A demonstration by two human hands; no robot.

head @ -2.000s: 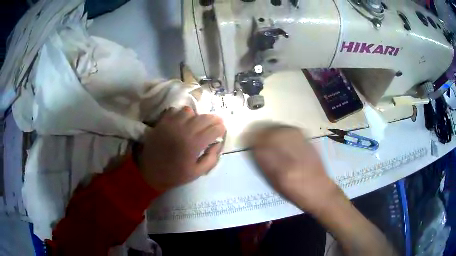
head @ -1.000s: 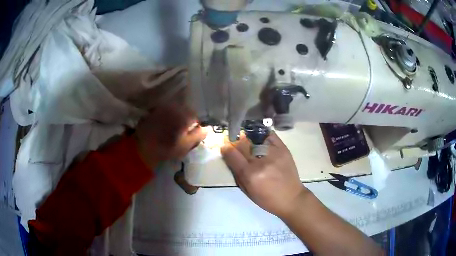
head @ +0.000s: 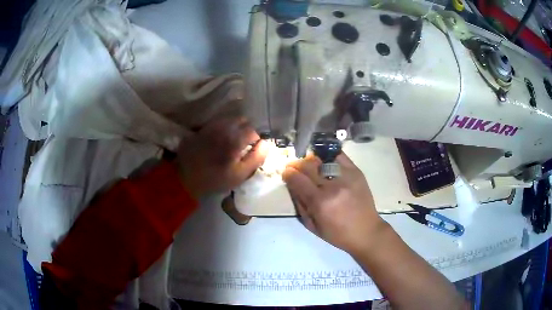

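Observation:
A pale garment (head: 91, 91) lies heaped left of the cream sewing machine (head: 411, 79). My left hand (head: 221, 154), in a red sleeve, is at the left of the needle area with its fingers closed on part of the cloth. My right hand (head: 333, 197) is just right of the needle, thumb and fingertips together in the bright lamp glow. Glare hides the presser foot and whatever lies between the right fingertips. The dark round knob (head: 327, 148) covers part of the right fingers.
A smartphone (head: 427, 166) with a lit screen lies under the machine arm. Blue thread snips (head: 440, 224) lie at the bed's front right edge. A printed tape scale (head: 272, 280) runs along the table front. Dark looped handles (head: 537, 206) are at far right.
My right hand has come from the open table front to the needle. My left hand stays at the cloth. The view has shifted, showing more of the machine head. The snips still lie on the table.

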